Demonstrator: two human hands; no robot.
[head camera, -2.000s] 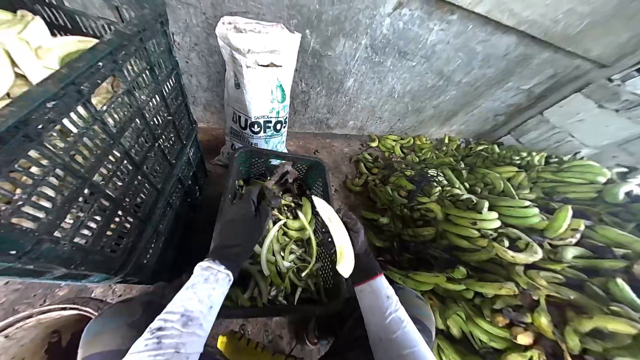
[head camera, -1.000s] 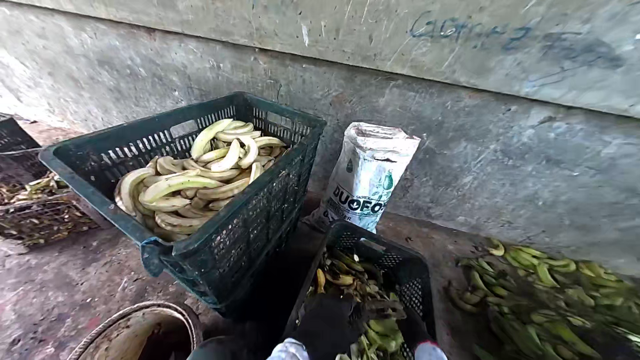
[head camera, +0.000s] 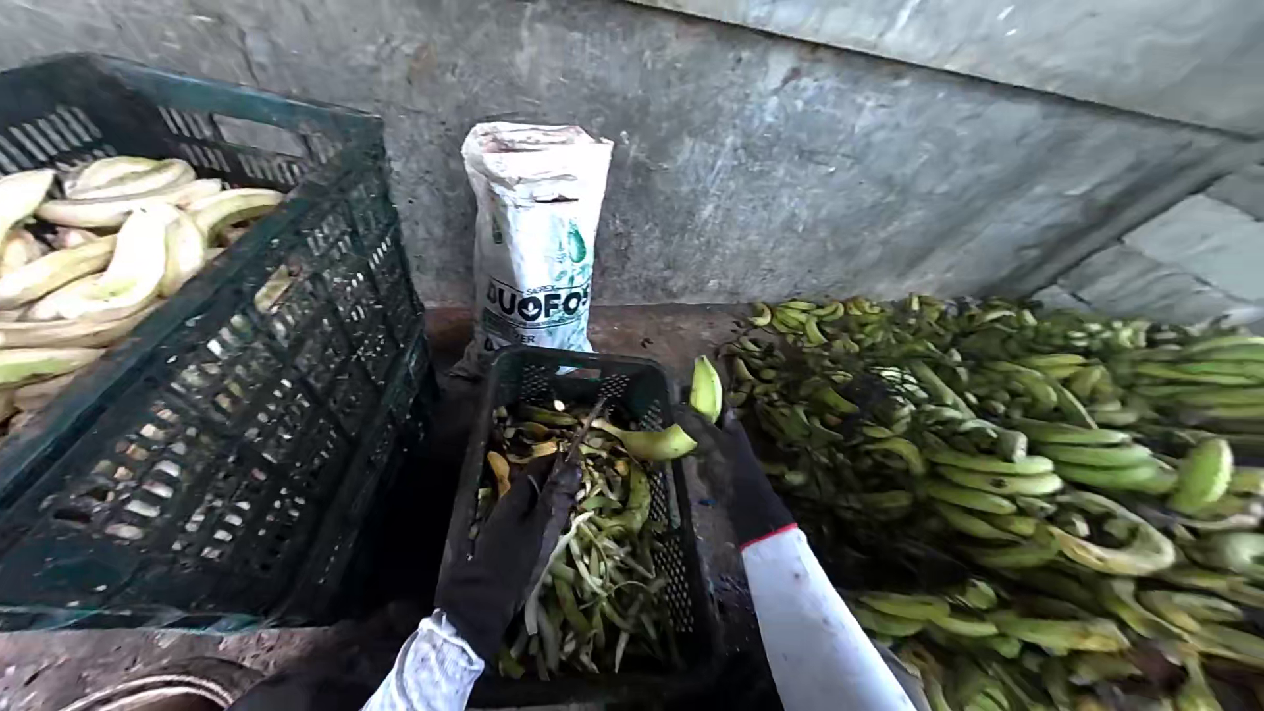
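Note:
My left hand (head camera: 523, 523), in a dark glove, is closed around a thin knife (head camera: 585, 427) above the small dark crate (head camera: 688, 592). Green and yellowish peels (head camera: 592, 583) fill that crate. At the crate's right edge, my right hand (head camera: 731, 454), gloved dark with a red cuff edge, grips an unpeeled green plantain (head camera: 706, 390). Another curved green plantain (head camera: 652, 442) lies between the hands, its right end close to the right fingers; whether it is held too, I cannot tell.
At the left stands a tall green plastic crate (head camera: 286, 395) with peeled plantains (head camera: 138, 252). A white printed sack (head camera: 538, 237) leans near the concrete wall (head camera: 790, 168). Green plantain bunches (head camera: 1007, 474) cover the floor at the right. A round container's rim (head camera: 158, 686) shows at bottom left.
Two seconds ago a long pale peeled plantain was by my right hand; now an unpeeled green one is there. The view swung left and back between.

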